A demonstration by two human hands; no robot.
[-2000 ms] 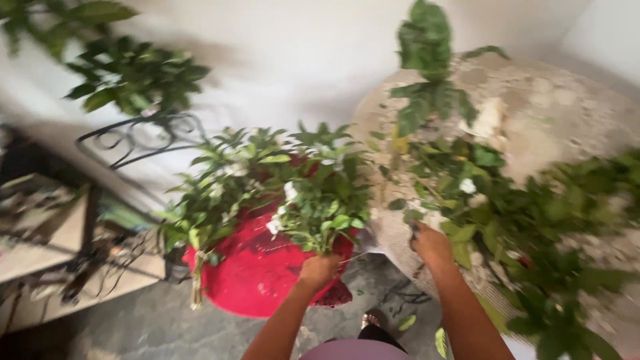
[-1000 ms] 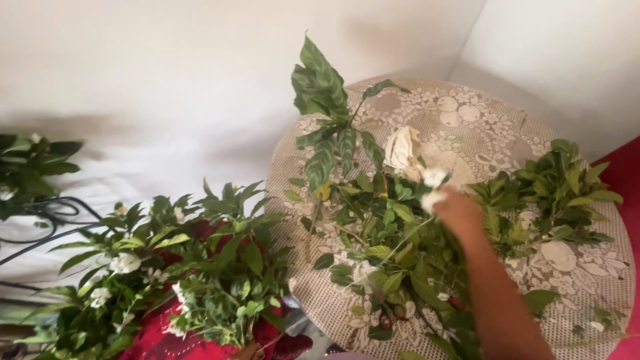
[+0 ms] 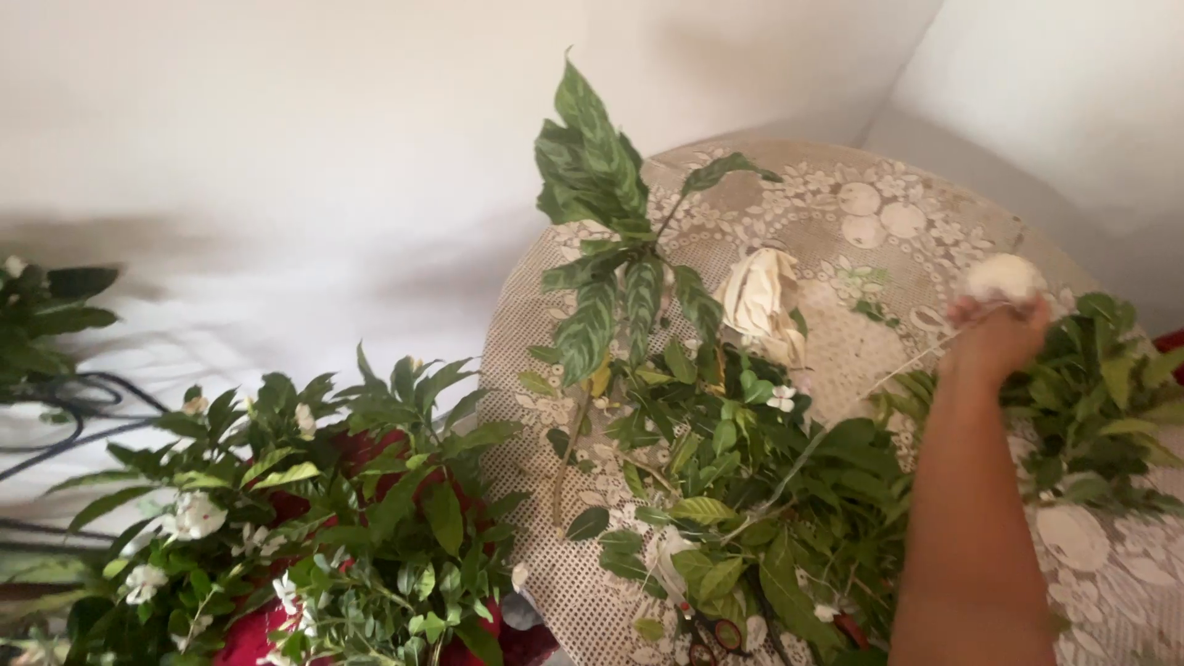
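Note:
My right hand [image 3: 994, 333] is closed around a whitish ball of string [image 3: 1004, 277] above the right part of the lace-covered table. From it a pale string [image 3: 795, 472] runs down left across cut leafy stems [image 3: 740, 527]. Scissors with red-rimmed handles [image 3: 717, 638] lie partly under leaves at the table's near side. A crumpled cream cloth or paper [image 3: 763, 301] sits beside a potless stem of patterned leaves [image 3: 592, 166]. White-flowered leafy bunches [image 3: 370, 518] fill the lower left, over a red surface. My left hand is outside the view.
The round table's lace cloth [image 3: 527, 324] bears another leafy heap [image 3: 1082, 398] at the right. Black curled metalwork [image 3: 83, 398] and more foliage [image 3: 46, 314] stand at the left edge. A pale wall [image 3: 277, 139] rises behind the table.
The view has shifted toward the table. My right hand has moved away over the table to the right, now with the ball of string. My left hand, seen at the bunch two seconds ago, has left view.

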